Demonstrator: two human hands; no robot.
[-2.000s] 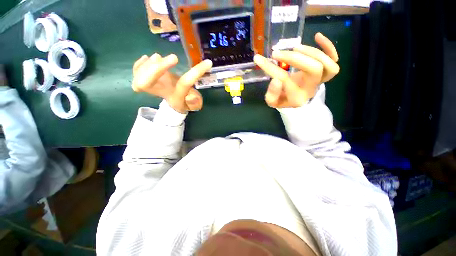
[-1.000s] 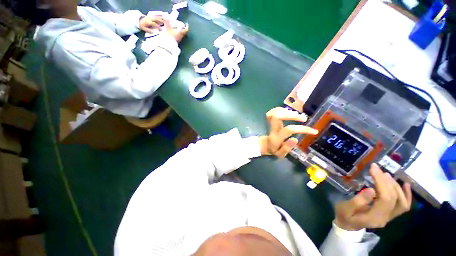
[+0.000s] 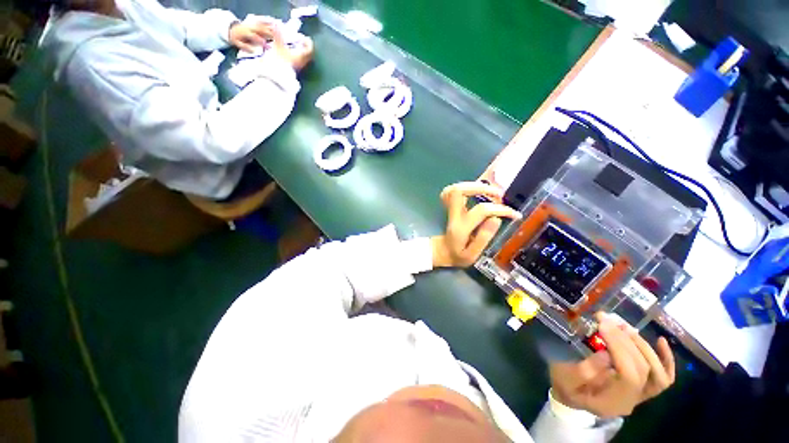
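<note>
A clear test fixture [image 3: 644, 229] lies tilted at the right, partly over a paper-covered board. Its orange-red frame [image 3: 525, 238] surrounds a lit display module [image 3: 562, 264] with white-blue digits. A yellow fitting [image 3: 522, 305] is at the near edge. My left hand [image 3: 471, 223] is at the fixture's left edge, fingers bent and apart, holding nothing visible. My right hand [image 3: 616, 368] is at the near right corner, its fingertips by the glowing red power switch [image 3: 596, 342]; whether they press it cannot be told.
Coiled cables [image 3: 378, 131] lie on the green bench mat [image 3: 407, 186]. A neighbouring person [image 3: 186, 112] works at the upper left. A dark cable [image 3: 714, 212] curves behind the fixture. Blue holders [image 3: 711, 78] and a blue dispenser [image 3: 757, 281] are at the right.
The view has swung, and the fixture appears tilted. The temperature digits changed from 21.6 to 21.7. My right fingers have moved to beside the red switch, which now shows.
</note>
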